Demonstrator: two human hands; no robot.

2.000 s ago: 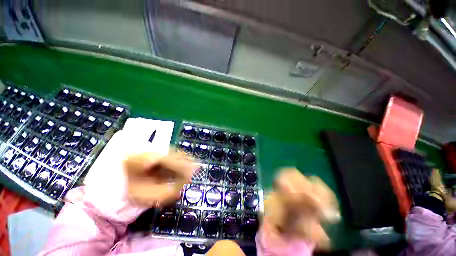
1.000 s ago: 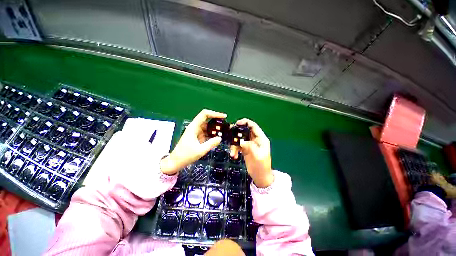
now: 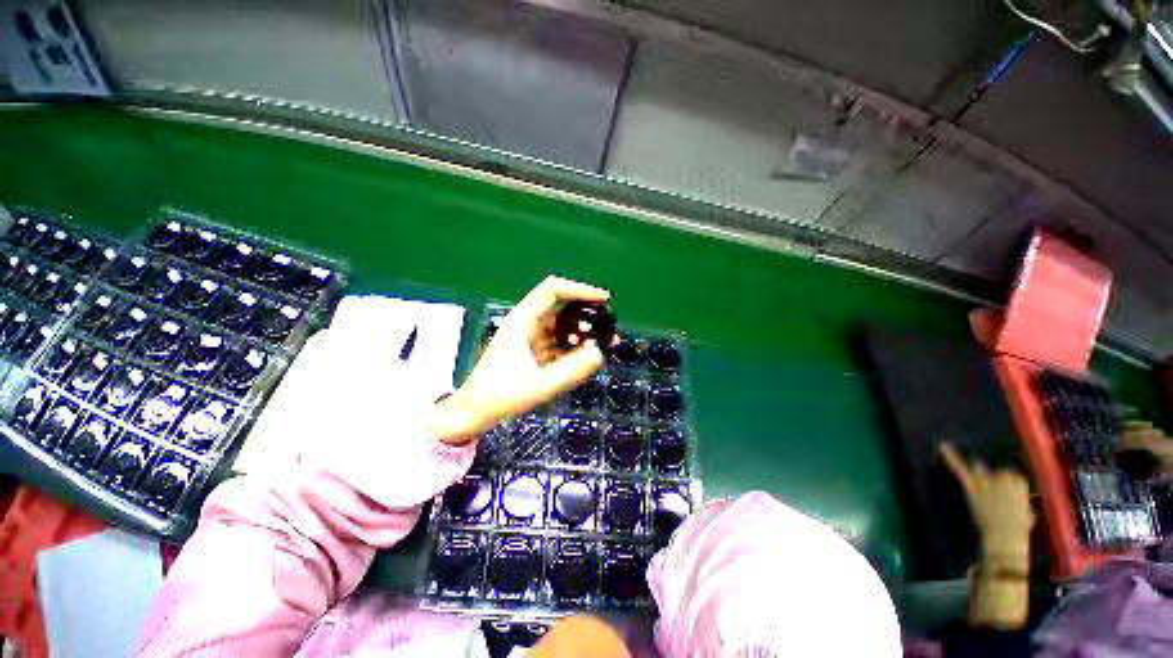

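My left hand (image 3: 525, 366) holds a glossy black round part (image 3: 585, 324) between thumb and fingers, above the back of the clear compartment tray (image 3: 692, 482). The part shows small bright reflections. The tray holds black round parts in most cells; one cell left of its middle has a paler, cross-hatched look. My right forearm, in a pink sleeve, is at the tray's front right; my right hand is not visible, so whether it holds anything cannot be seen.
Filled side trays (image 3: 154, 341) lie at left. A white sheet (image 3: 386, 347) with a dark pen (image 3: 409, 343) lies beside the centre tray. At right, a neighbour's hand (image 3: 997, 514) is over a black pad (image 3: 920, 424), near a red-orange bin (image 3: 1057, 298).
My right hand has left the part pair and dropped out of sight, its sleeve now lower right. My left hand still holds its part. The neighbour's hand has moved left over the black pad.
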